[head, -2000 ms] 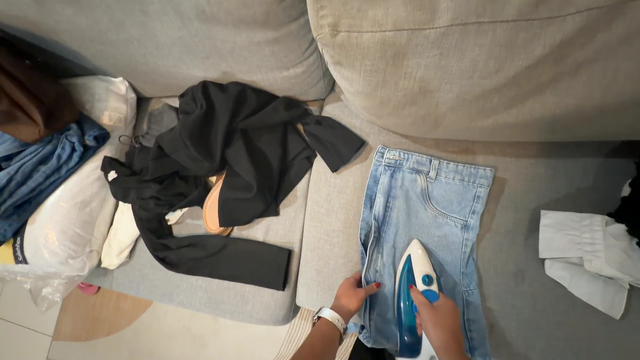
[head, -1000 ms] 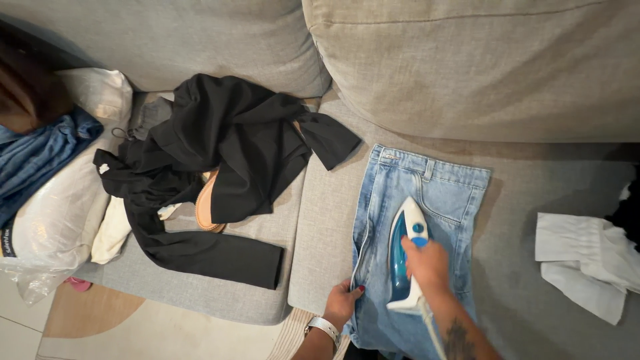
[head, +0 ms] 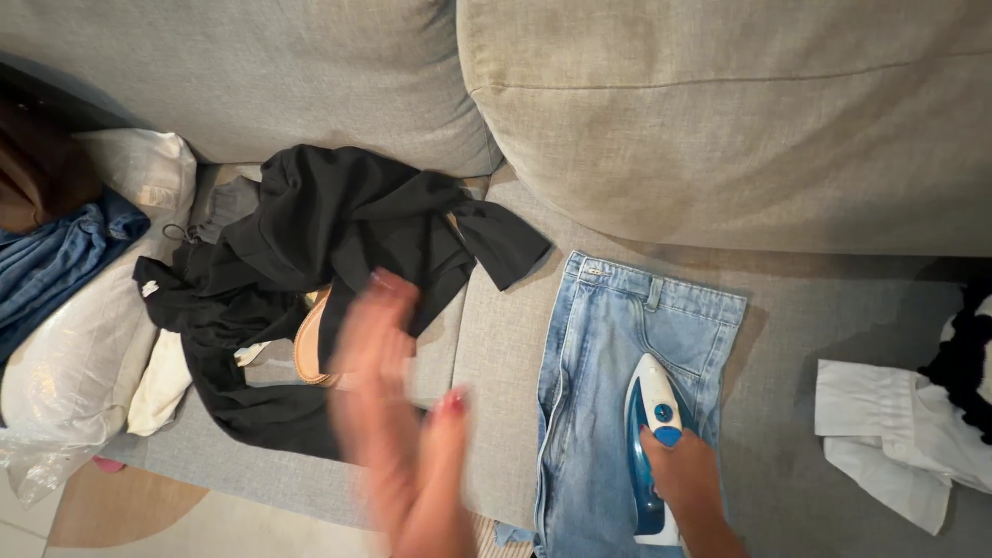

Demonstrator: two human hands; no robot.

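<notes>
Light blue denim jeans (head: 597, 387), folded lengthwise, lie on the grey sofa seat with the waistband toward the backrest. My right hand (head: 682, 473) grips the handle of a blue and white clothes iron (head: 655, 403), which rests on the denim below the pocket, its tip toward the waistband. My left hand (head: 395, 411), blurred, is raised with fingers apart and holds nothing. It is left of the jeans and, in the view, in front of a crumpled black garment (head: 310, 217) on the seat. Part of a tan, stitched-edge item (head: 310, 349) shows under the black garment.
At the left lie a plastic-wrapped white bundle (head: 85, 364), dark blue denim (head: 62, 256) and a brown bag-like item (head: 39, 163). A white garment with a cuff (head: 868, 403) and a black knitted item (head: 961, 372) lie at the right. The sofa backrest (head: 697, 124) rises behind.
My left hand has let go of the jeans' left edge and moved up and left. The iron, in my right hand, has shifted over the jeans, slightly to the right since one second ago.
</notes>
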